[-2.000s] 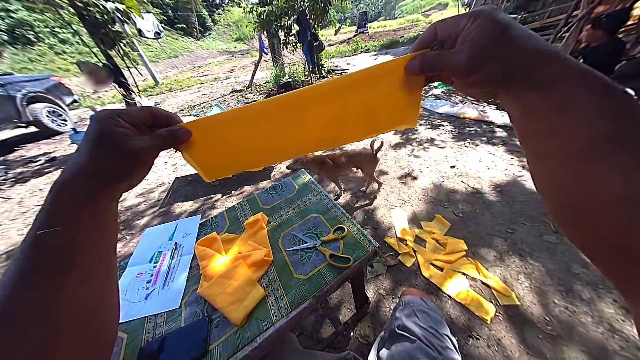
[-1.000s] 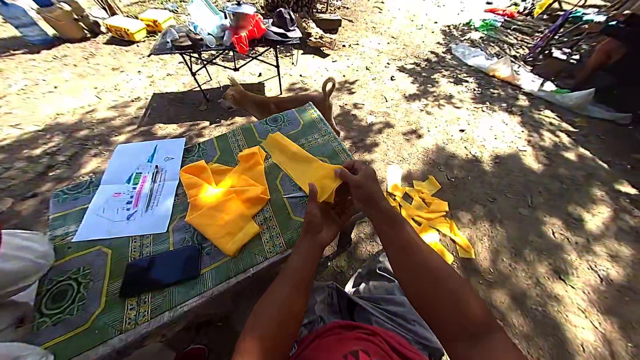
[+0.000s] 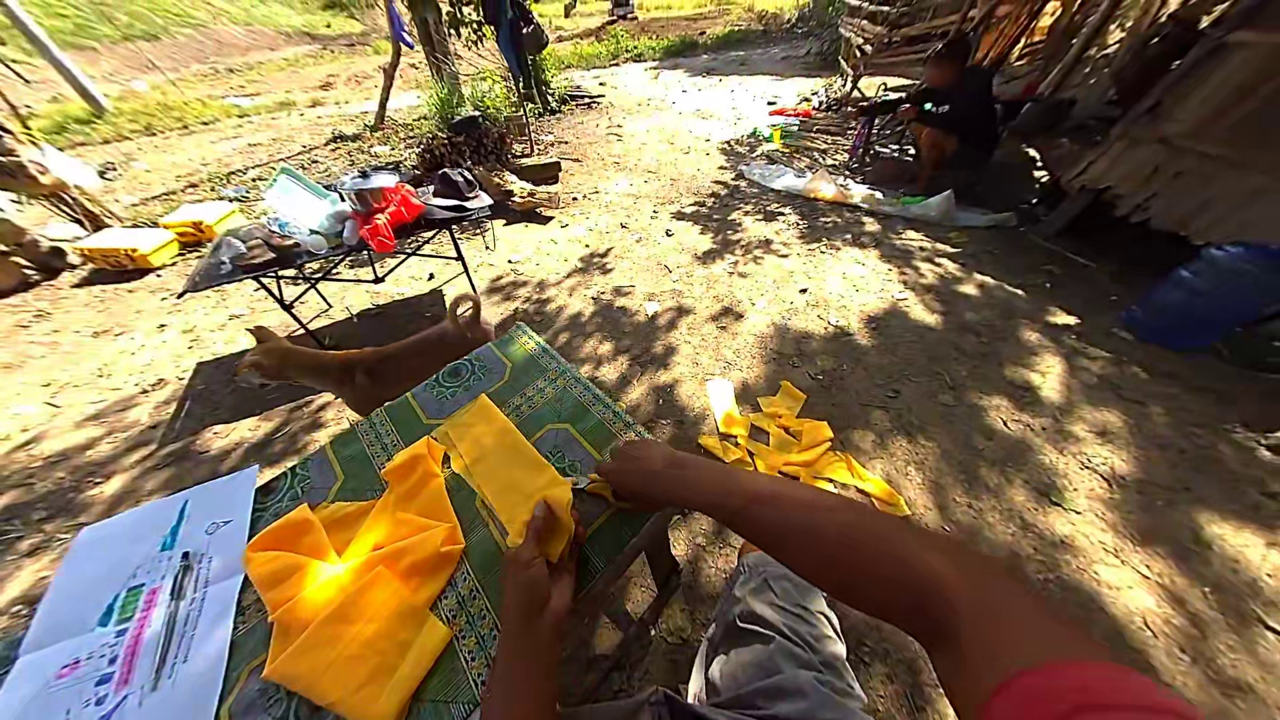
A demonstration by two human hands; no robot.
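My left hand point(image 3: 545, 570) grips the near end of a folded yellow cloth strip point(image 3: 500, 465), whose far end lies over the patterned tablecloth point(image 3: 460, 385). My right hand point(image 3: 635, 472) is closed around the yellow handles of the scissors point(image 3: 598, 487) at the table's right edge; a short bit of their metal shows beside the strip, the rest is hidden. A larger folded yellow-orange cloth point(image 3: 355, 590) lies left of my left hand. Further left is a printed paper sheet point(image 3: 130, 610) with a pen point(image 3: 172, 610) on it.
Yellow cloth scraps point(image 3: 800, 445) lie on the ground right of the table. A dog point(image 3: 370, 365) is just beyond the table. Behind it stands a folding table point(image 3: 290, 262) with a red bag and a hat. A person point(image 3: 955, 115) sits at the upper right near a plastic sheet point(image 3: 870, 195).
The strip, stretched between both hands two seconds ago, is now folded and held low in my left hand. My right hand has let go of it and taken the scissors, which lay on the table earlier.
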